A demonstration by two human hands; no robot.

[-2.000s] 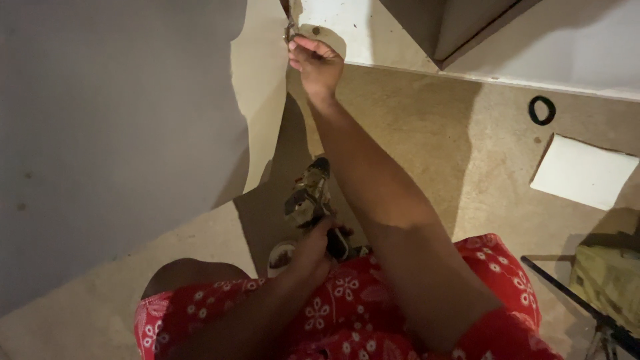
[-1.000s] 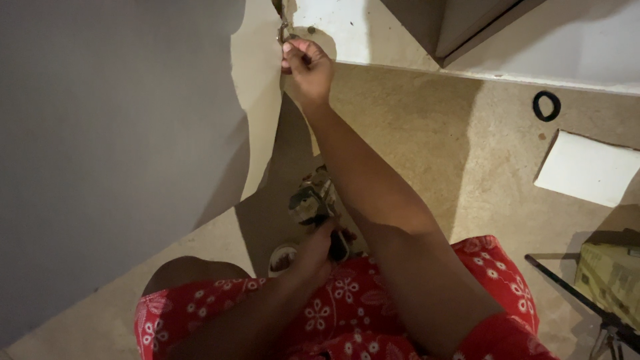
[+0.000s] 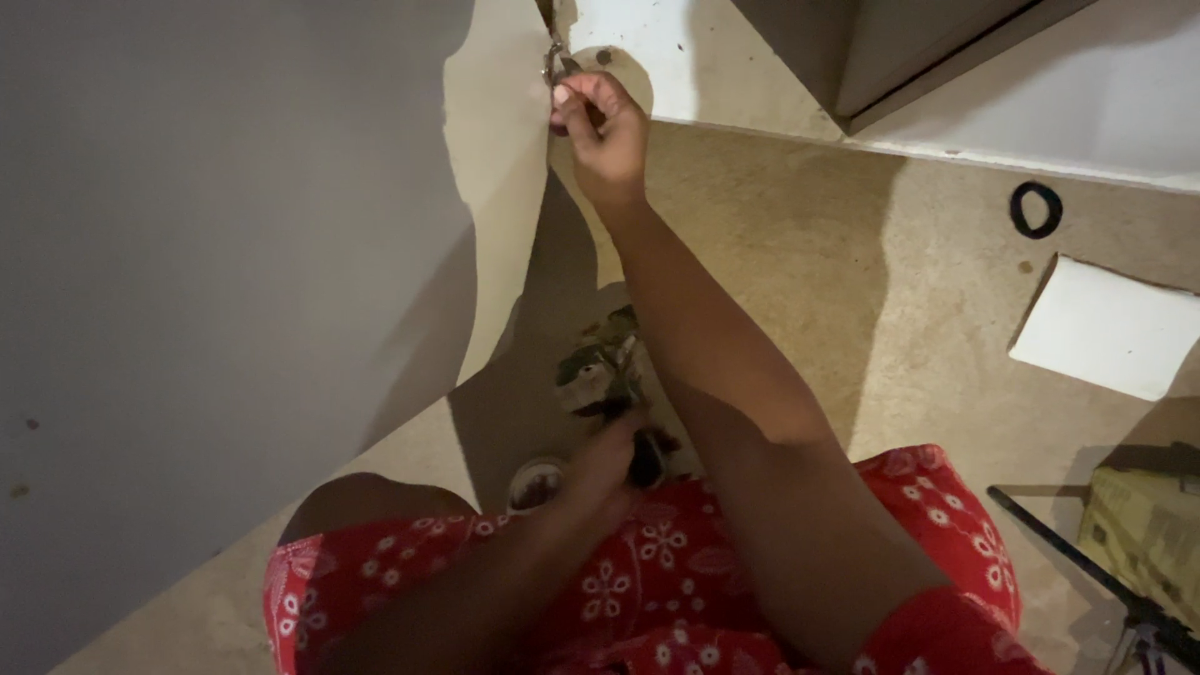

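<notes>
My right hand [image 3: 605, 136] is raised at top centre, its thumb and fingertips pinched at a small metal fitting [image 3: 556, 64] on the edge of a large grey-white panel [image 3: 244, 234]. What the fingers hold, if anything, is too small to tell. My left hand [image 3: 623, 459], blurred and in shadow, is low in the middle, by a cluster of objects [image 3: 595, 375], partly metallic, whose kind I cannot tell. Something black [image 3: 645, 459] lies right beside that hand. A small round container [image 3: 536, 485] with dark contents stands left of it.
A black ring [image 3: 1035, 210] and a white rectangular sheet or board [image 3: 1106, 328] lie on the floor at right. A dark cabinet-like corner [image 3: 844, 84] juts in at the top. At lower right are a black pole [image 3: 1059, 544] and a yellowish box or bag [image 3: 1144, 534].
My right hand stays at the panel's edge with small shifts of the fingers. My left hand has moved a little near the shadowed objects.
</notes>
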